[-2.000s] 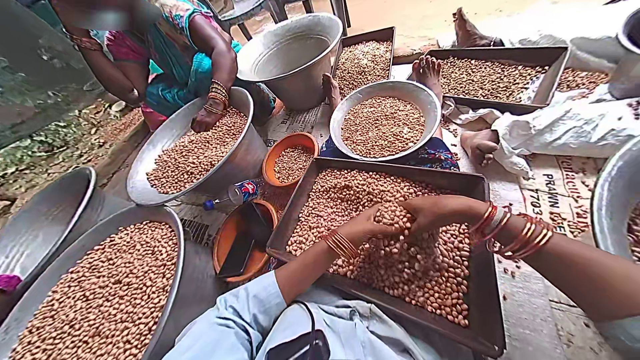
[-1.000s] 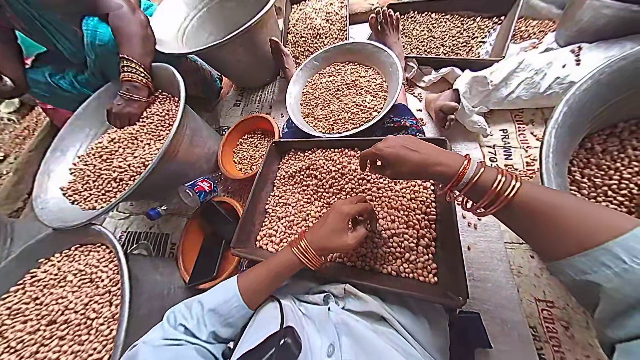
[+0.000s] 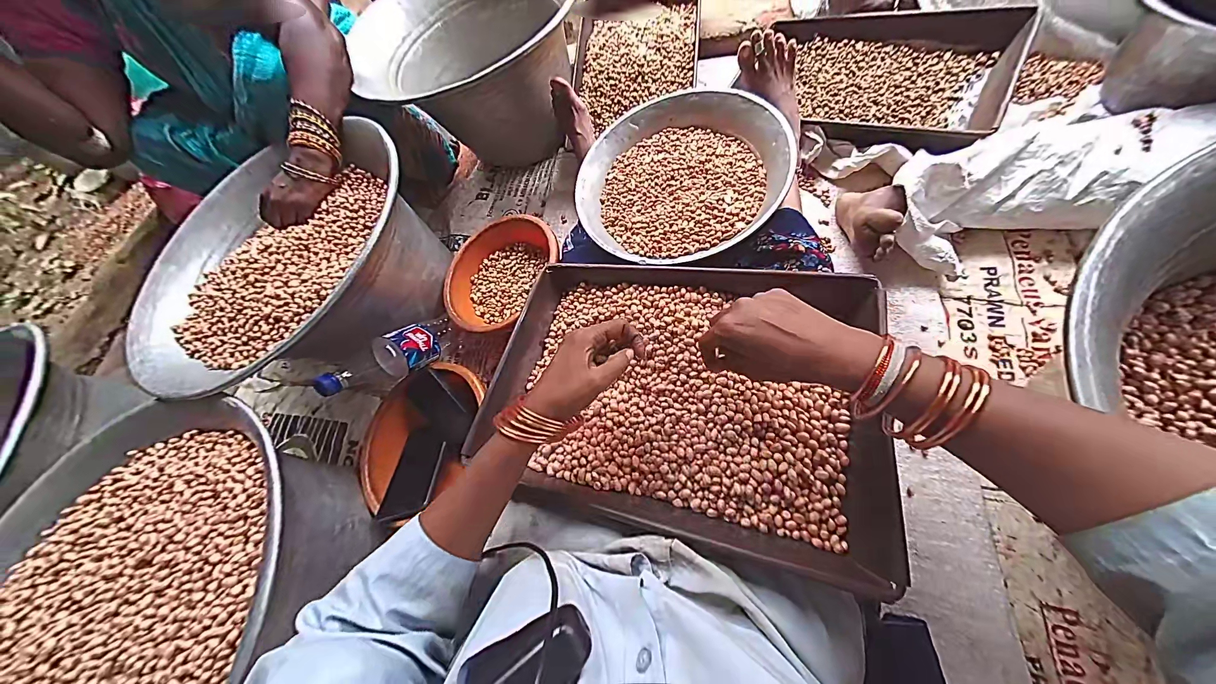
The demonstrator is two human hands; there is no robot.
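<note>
A dark rectangular metal tray (image 3: pixel 879 427) lies in front of me, filled with a layer of brown nuts or seeds (image 3: pixel 703 446). Over its left half is my left hand (image 3: pixel 591 361), thumb and fingertips curled close together; whether a nut is between them cannot be made out. My right hand (image 3: pixel 784 337) hovers over the upper right of the tray, back of the hand up and fingers bent down, so its fingertips and anything in them are hidden. Bangles circle both my wrists.
Left of the tray are an orange bowl of nuts (image 3: pixel 543 249), an orange bowl holding dark phones (image 3: pixel 380 418) and a plastic bottle (image 3: pixel 413 348). Metal tubs flank me. A metal basin (image 3: pixel 779 180) stands beyond; a co-worker's hand (image 3: pixel 296 195) rests in a tilted tub (image 3: pixel 157 356).
Two seconds ago my hands were together with a heap of nuts over the tray; now they are apart and that heap is gone. Since one second ago my right hand has lowered toward the nuts.
</note>
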